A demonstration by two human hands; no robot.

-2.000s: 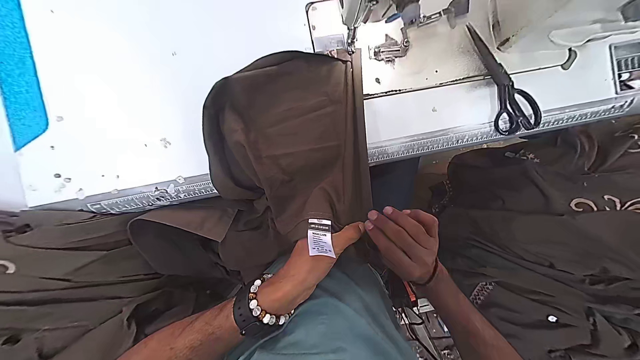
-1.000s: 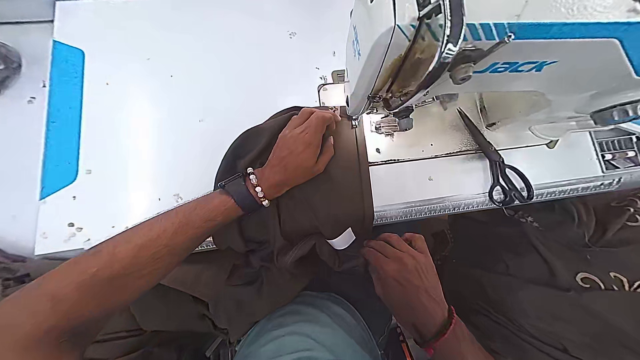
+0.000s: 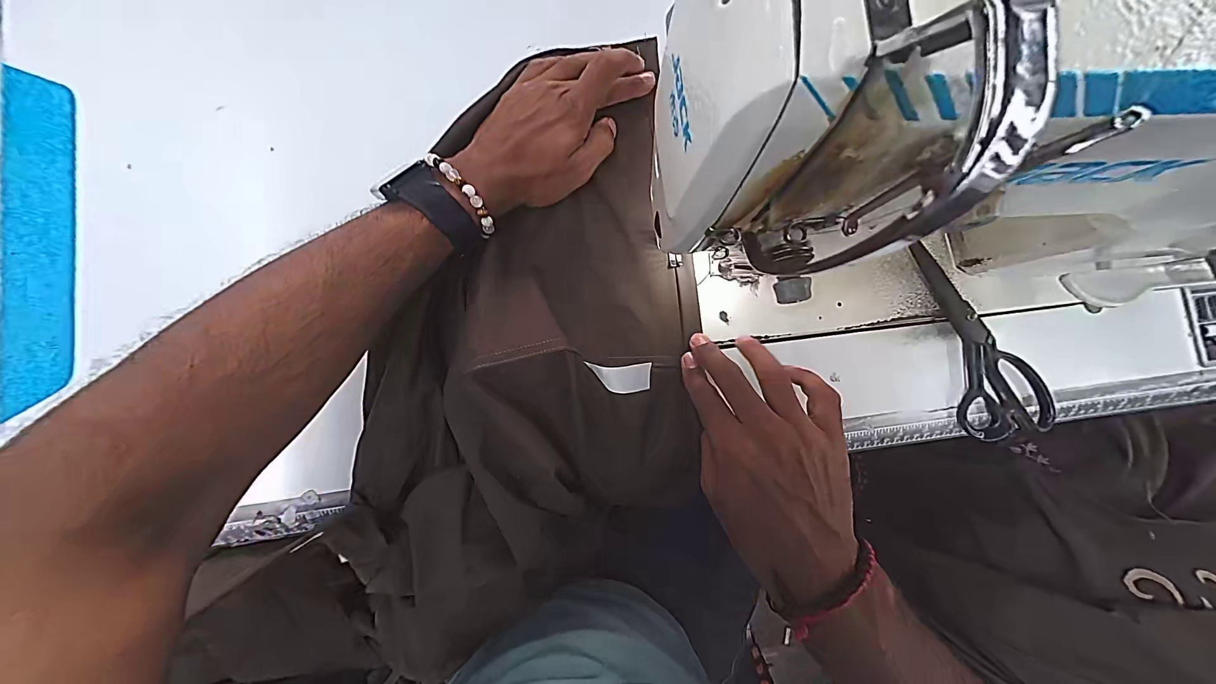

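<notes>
Dark brown fabric lies under the needle area of a white sewing machine, its right edge running along the machine's head. My left hand rests on the fabric's far part, fingers bent near the edge; whether it pinches cloth cannot be told. My right hand touches the same edge nearer my body with its fingertips, the fingers apart. Between the hands, a small white label sticks out beside a cross seam. The needle itself is hidden behind the machine head.
Black-handled scissors lie on the machine bed at the right. A measuring tape strip runs along the table's front edge. More dark cloth with pale embroidery hangs at the lower right, and bunched cloth at the lower left.
My left hand has moved from the label near my lap up onto the fabric beside the machine head. The fabric now reaches farther past the needle area. The view has shifted closer to the machine.
</notes>
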